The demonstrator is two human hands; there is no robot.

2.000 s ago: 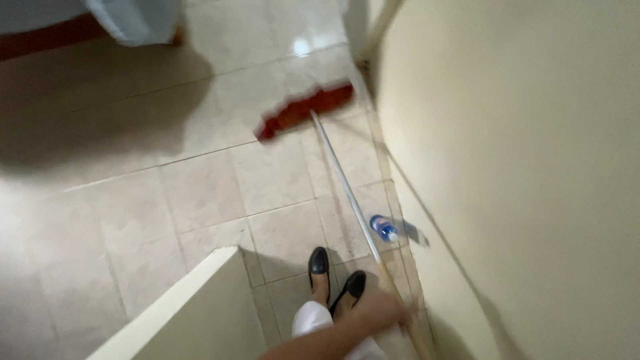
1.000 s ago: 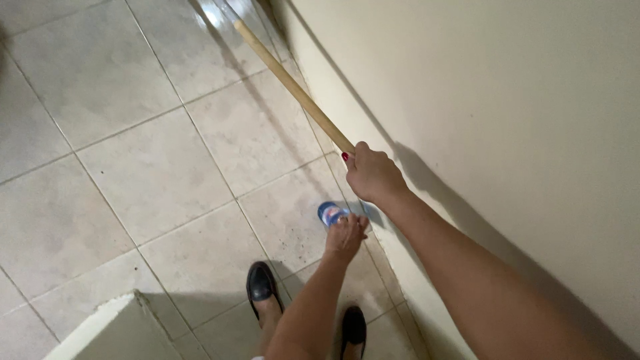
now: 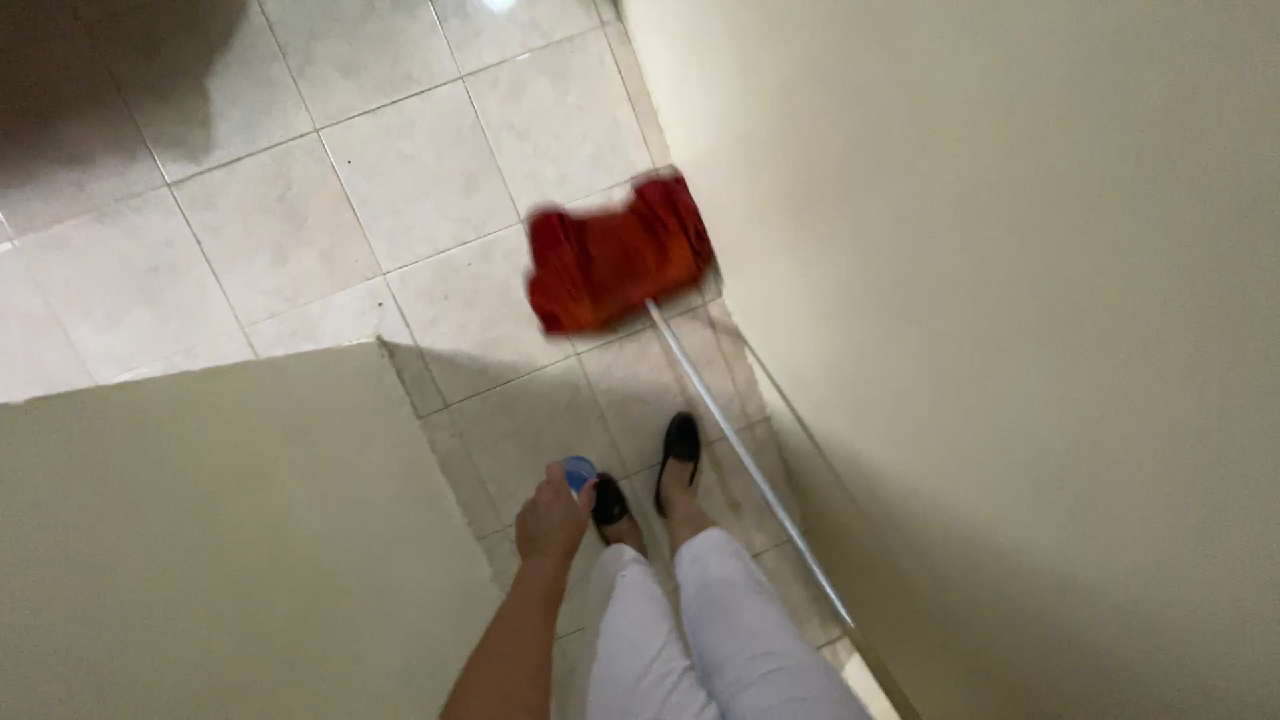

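Observation:
My left hand (image 3: 555, 515) is closed on a blue bottle (image 3: 578, 472), of which one end shows past the fingers, above the floor beside my left shoe. A long mop or broom handle (image 3: 750, 465) slants from the lower right up to a head wrapped in a red cloth (image 3: 620, 260). The cloth looks blurred and lies against the foot of the right wall. My right hand is out of view, and the near end of the handle runs off the bottom edge.
Pale tiles cover the floor (image 3: 420, 170). A cream wall (image 3: 980, 250) rises on the right, and a low wall (image 3: 220, 520) stands on the left with its corner near my feet. My black shoes (image 3: 681, 440) are between them. A dark shadow falls at the upper left.
The blue bottle, on the floor by the right wall earlier, is now in my left hand, over on the left. My right hand, on the handle one second ago, has gone out of view.

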